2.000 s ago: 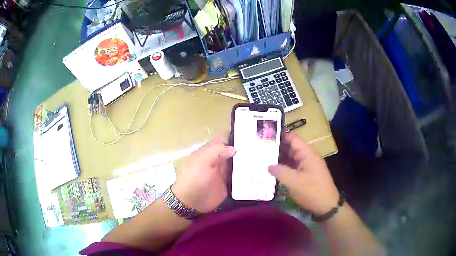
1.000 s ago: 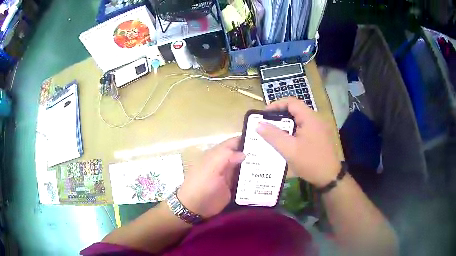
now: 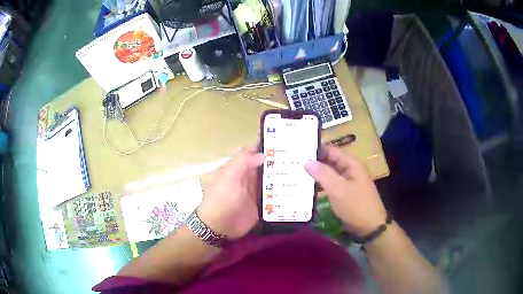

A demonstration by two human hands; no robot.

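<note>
A smartphone (image 3: 290, 166) with a black edge is upright in front of me, its bright screen showing a list with small coloured icons. My left hand (image 3: 232, 192) grips its left side, with the thumb at the left edge. My right hand (image 3: 350, 192) is at its right side, with the thumb over the right edge of the screen. The fingers behind the phone are hidden. A silver-grey calculator (image 3: 317, 96) lies on the desk just beyond the phone. A small dark tool (image 3: 342, 140) lies right of the phone.
The tan desk (image 3: 189, 129) bears a looped white cable, a clipboard (image 3: 64, 161) at left, and a floral sheet (image 3: 162, 210) at the front edge. A white calendar-like card (image 3: 119, 53), a small white device (image 3: 139, 91) and a blue organizer (image 3: 292, 56) stand or lie at the back.
My right thumb has moved from the top of the screen down to its right edge, and the hand is lower beside the phone. The screen content differs. The view has shifted slightly.
</note>
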